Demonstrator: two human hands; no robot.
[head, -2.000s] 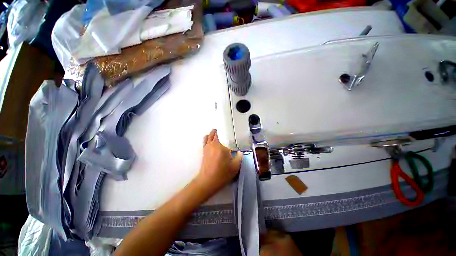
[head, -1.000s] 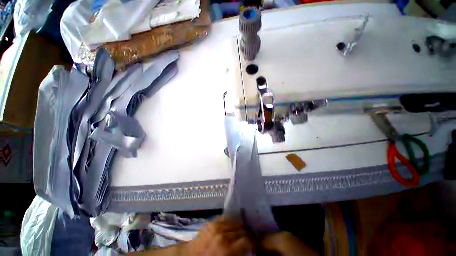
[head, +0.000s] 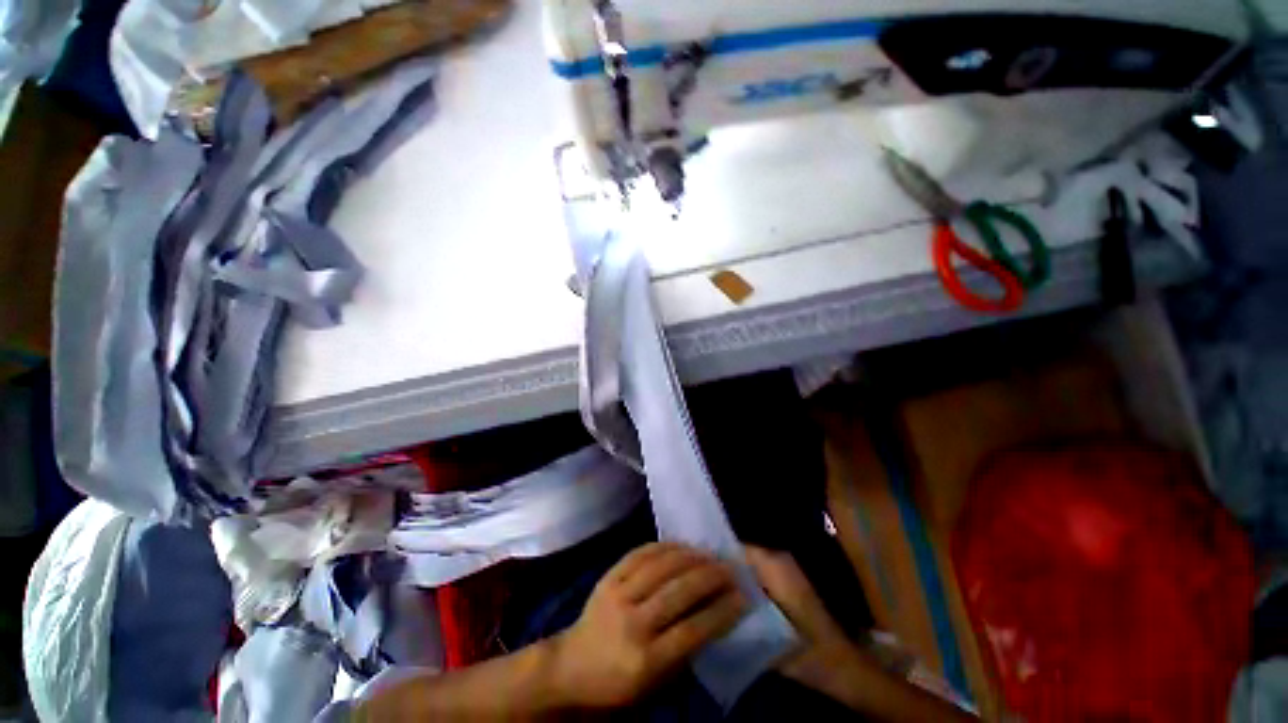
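A long grey-blue cloth strip (head: 668,414) runs from under the needle area of the white sewing machine (head: 791,64) down over the table's front edge. My left hand (head: 643,622) is closed on the strip near its lower end, below the table edge. My right hand (head: 805,622) holds the same end from the right side, and its fingers are partly hidden behind the cloth. The strip's lower tip sticks out below my hands. The needle tip is lost in bright glare.
A pile of grey-blue strips (head: 212,297) lies at the table's left. Red-and-green-handled scissors (head: 975,252), a brown tab (head: 730,287) and a small black tool (head: 1117,247) lie right of the strip. A red plastic bag (head: 1109,579) is at lower right. More cloth (head: 339,565) hangs below the table edge.
The view has tilted down and to the right. My left hand has moved from the table beside the needle to the strip's lower end. The strip is now drawn out longer between machine and hands.
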